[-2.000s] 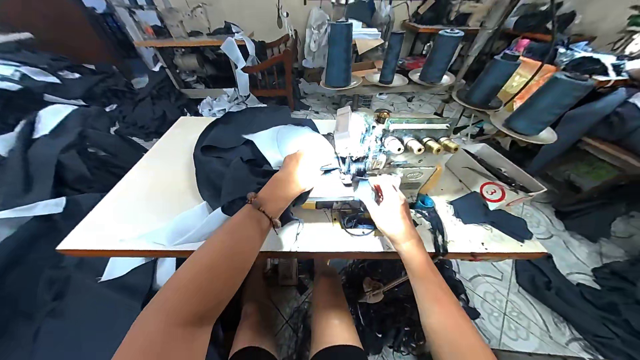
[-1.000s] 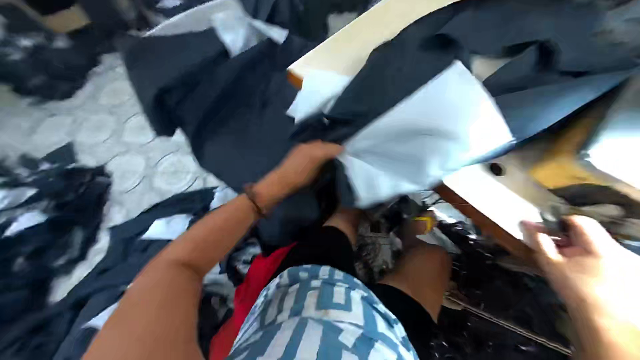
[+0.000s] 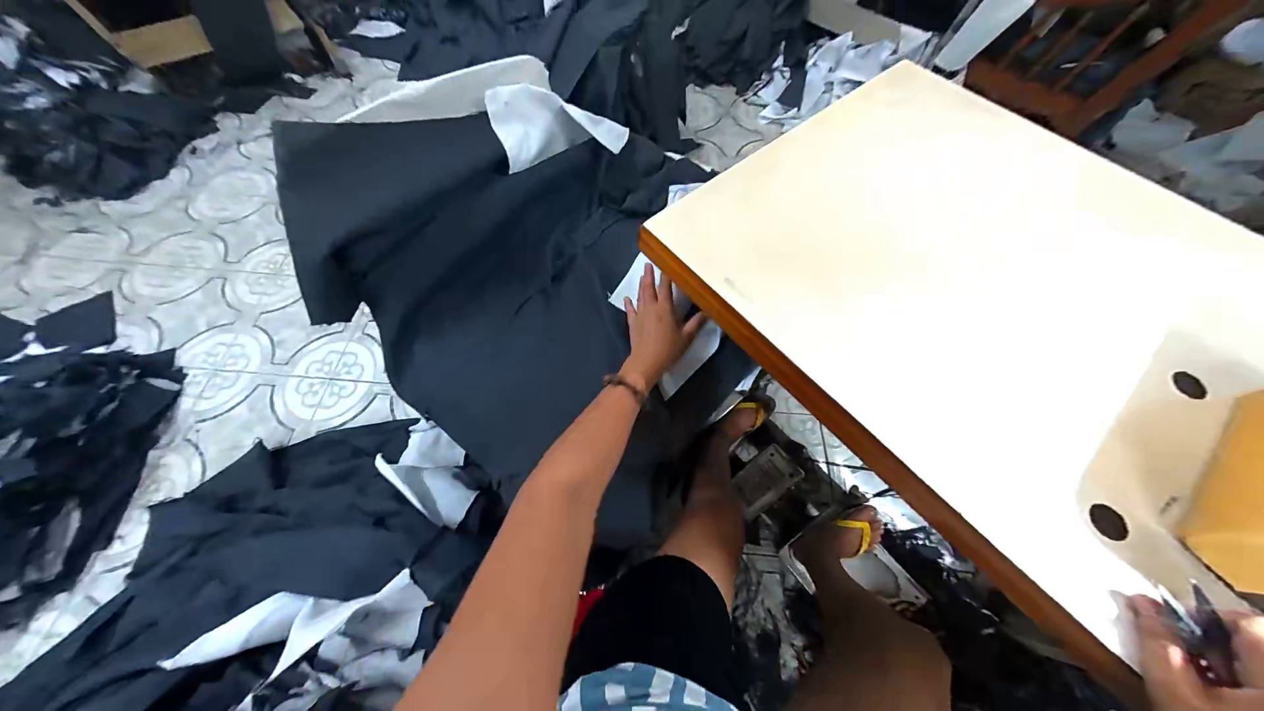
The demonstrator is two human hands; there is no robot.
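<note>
My left hand [image 3: 660,331] lies with spread fingers on dark cloth [image 3: 494,286] with white pieces, just below the corner of the pale sewing table [image 3: 948,227]. The cloth spreads down beside the table toward the floor. At the lower right edge of the view, my right hand [image 3: 1185,652] is closed around a small pointed metal tool with dark parts [image 3: 1207,632], perhaps thread snips; it is blurred. That hand is at the table's front edge, near a yellow-orange piece [image 3: 1229,494]. The sewing machine is out of view.
Heaps of dark cloth [image 3: 296,523] with white scraps [image 3: 434,474] lie on the patterned tile floor [image 3: 326,375]. A brown wooden chair [image 3: 1076,69] stands behind the table. My feet in yellow-strapped sandals are by a metal pedal [image 3: 765,479] under the table.
The view has swung left and down from the machine. The dark and white cloth that lay across the table one second ago is now off it, at the left, and my left hand has opened.
</note>
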